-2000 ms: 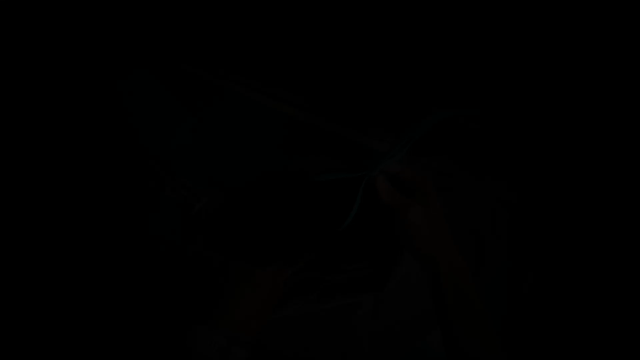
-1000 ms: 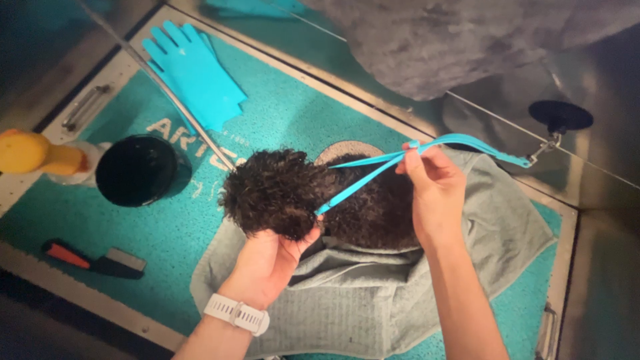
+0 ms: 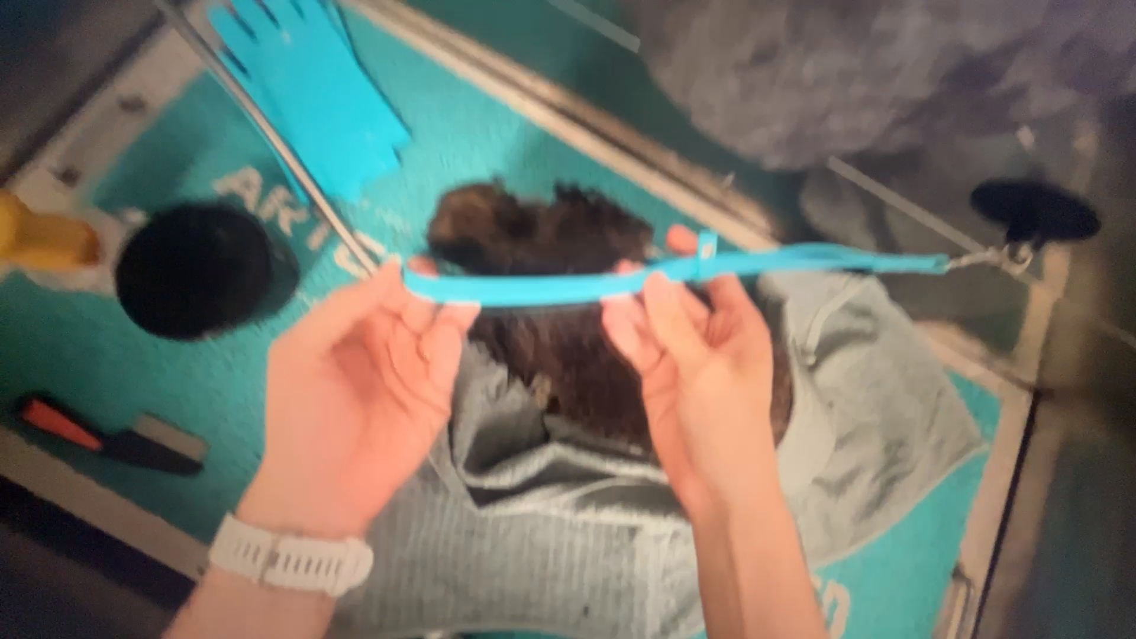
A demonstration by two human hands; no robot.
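Observation:
A light-blue strap loop (image 3: 541,290) is stretched level between my hands, above a dark curly-haired dog (image 3: 577,373). My left hand (image 3: 364,399) pinches its left end; the wrist bears a white watch band. My right hand (image 3: 701,355) grips the strap farther right, by its slider. From there the strap runs to a metal clip (image 3: 994,259) at a black suction cup (image 3: 1034,211). A grey-green towel (image 3: 550,550) lies under and around the dog. The dog's head is turned toward the back, clear of the loop as far as I can tell.
Blue rubber gloves (image 3: 319,98) lie at the back left, beside a slanting metal rod (image 3: 284,151). On the teal mat (image 3: 80,355) are a black cup (image 3: 200,271) and a brush or comb (image 3: 115,437). A yellow-topped bottle (image 3: 44,240) stands far left. Grey fabric (image 3: 852,71) hangs at upper right.
My left hand has left the dog's head and now holds the strap. The strap, around the dog's neck area one second ago, is now stretched above the dog. The oldest frame is nearly black.

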